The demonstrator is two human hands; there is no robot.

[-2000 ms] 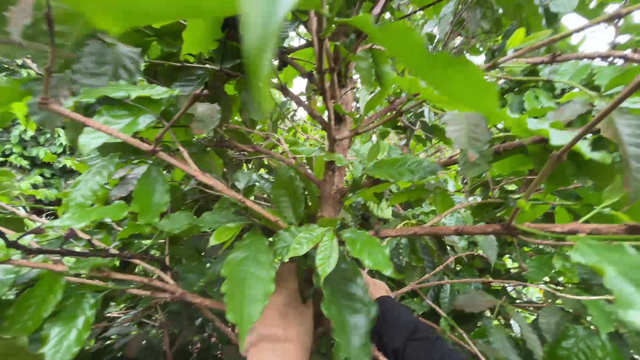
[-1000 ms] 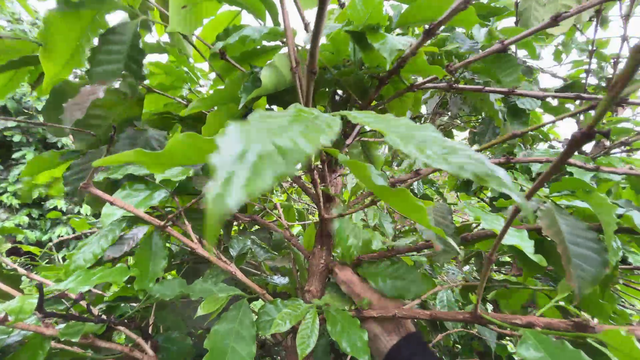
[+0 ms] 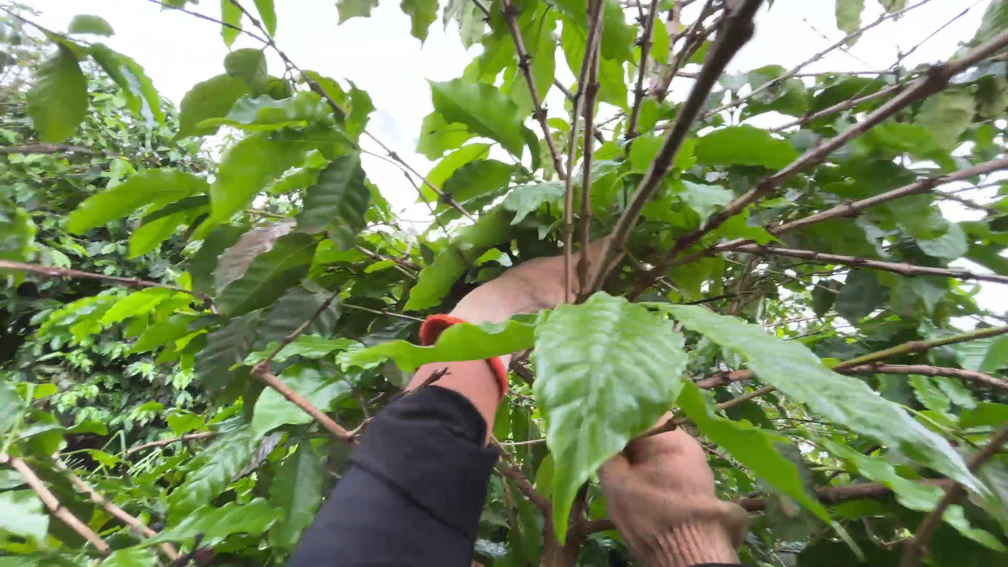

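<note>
My left hand [image 3: 543, 283], with a red band at the wrist and a dark sleeve, reaches up behind several thin upright stems [image 3: 584, 157] of a leafy shrub; stems and leaves hide its fingers. Lower and to the right is my right hand [image 3: 665, 488], in a tan knit glove. Its fingers are curled at a thin branch by the trunk, partly behind a large green leaf [image 3: 606, 386], so its hold is unclear. Another long leaf [image 3: 803, 378] hangs across in front on the right.
A thick branch [image 3: 685, 134] slants up from the centre. More branches [image 3: 866, 264] spread to the right. A broken twig [image 3: 303, 402] sticks out at lower left. Dense foliage [image 3: 94, 354] stands on the left, with pale sky above.
The view has tilted up the shrub. My left arm now reaches up across the middle; one second ago it was not in view. The gloved hand shows more fully beside the trunk.
</note>
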